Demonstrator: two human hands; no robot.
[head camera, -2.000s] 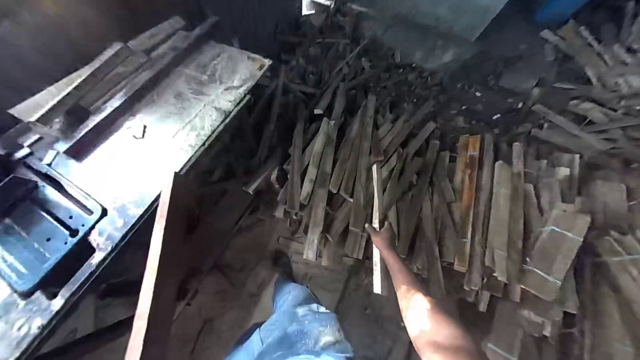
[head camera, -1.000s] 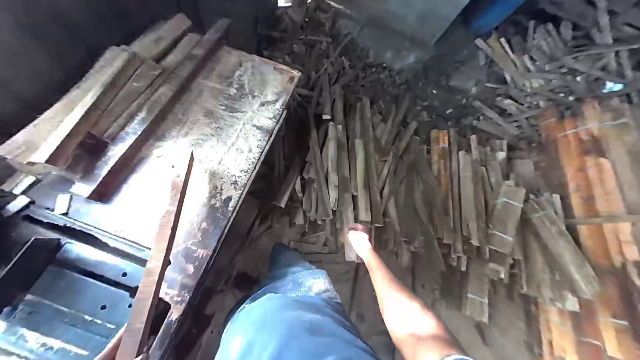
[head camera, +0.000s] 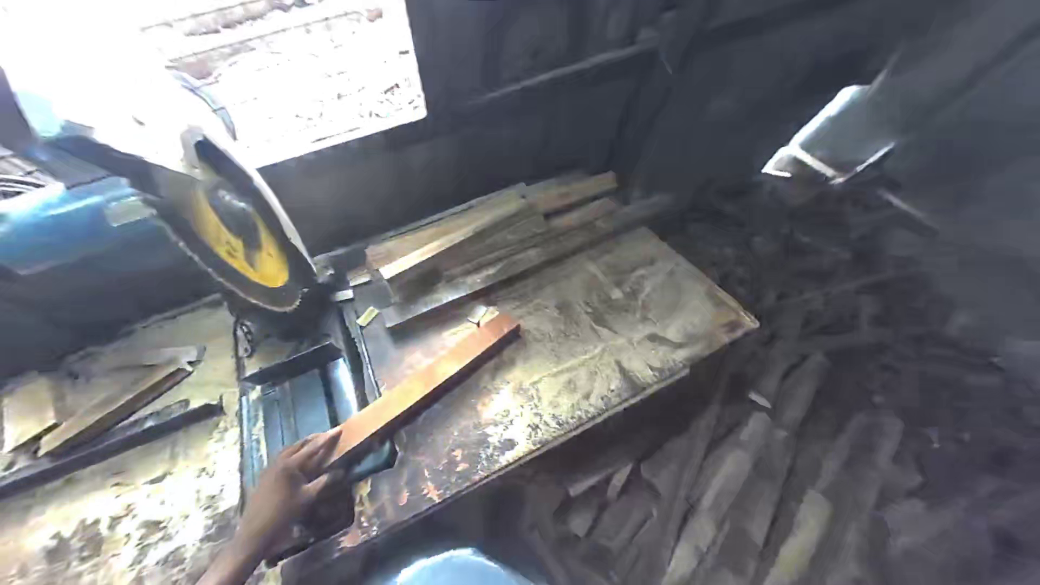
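Observation:
My left hand (head camera: 294, 486) grips the near end of a reddish-brown wooden board (head camera: 431, 386), which slants up to the right over the saw base and the worktable. Beyond the hand stands a chop saw, its round toothed blade (head camera: 240, 236) with a yellow centre raised above the metal saw base (head camera: 305, 406). Small wood offcuts (head camera: 479, 314) lie by the board's far end. My right hand is out of view.
Several planks (head camera: 487, 236) lie along the back of the dusty worktable (head camera: 593, 325). More wood pieces (head camera: 114, 398) rest left of the saw. Loose wood strips (head camera: 731, 479) cover the floor at the right. A bright opening (head camera: 325, 73) is in the wall behind.
The view has swung left to the saw. My right hand, earlier low over the floor pile by a wood strip, has left the view. My left hand now shows, gripping a board.

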